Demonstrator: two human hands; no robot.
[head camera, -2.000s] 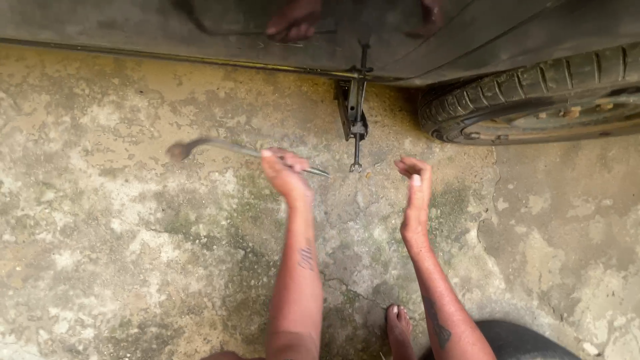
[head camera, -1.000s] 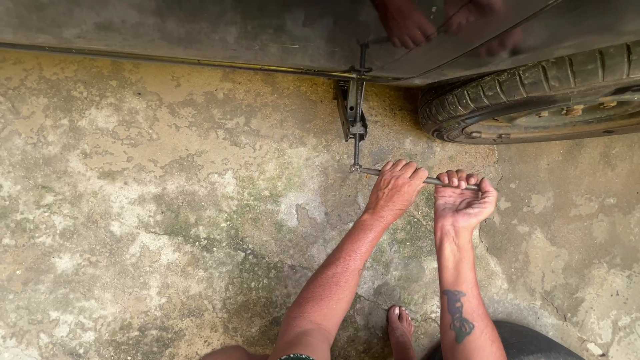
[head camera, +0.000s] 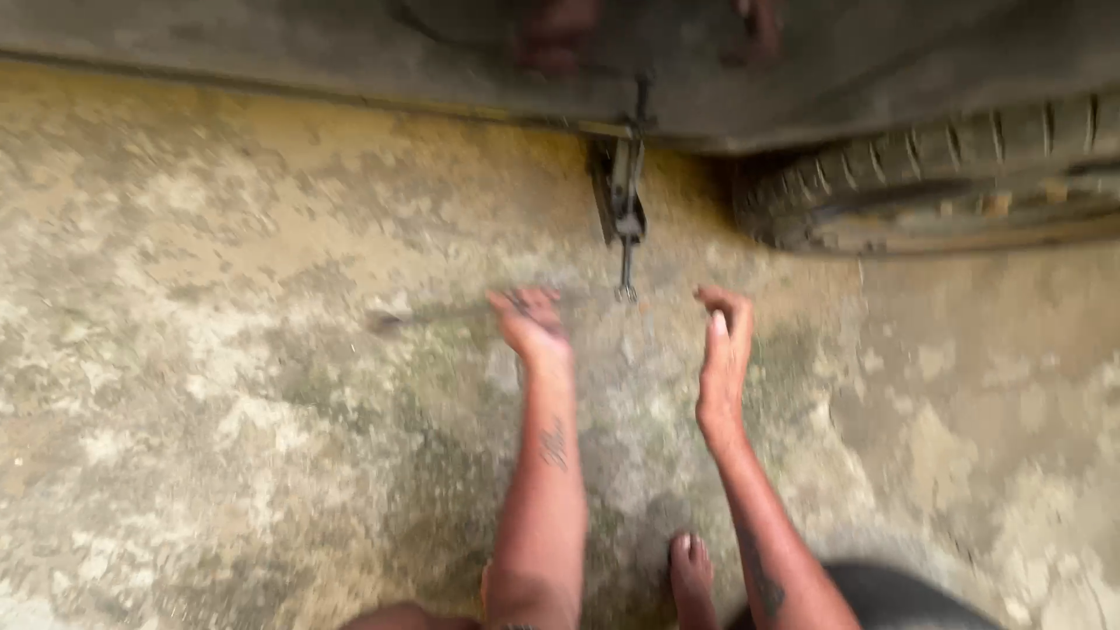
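A scissor jack (head camera: 625, 197) stands beneath the sill of a dark car (head camera: 350, 52), its screw end with a small metal eye pointing toward me. A thin metal crank bar (head camera: 437, 312), badly blurred, extends left from my left hand (head camera: 532, 322), which is palm up with the bar across its fingers. The bar's right end near the jack's eye is too blurred to place. My right hand (head camera: 726, 350) is raised right of the jack screw, fingers bent toward the left, with nothing in it.
The car's tyre (head camera: 910, 166) is at the upper right, close to the jack. Rough, stained concrete (head camera: 219, 420) lies below the car. My bare foot (head camera: 691, 569) is at the bottom, between my forearms. The dark body panel reflects my hands.
One second ago both hands held the bar right of the jack. Now the bar lies to the left with my left hand, and my right hand has let go.
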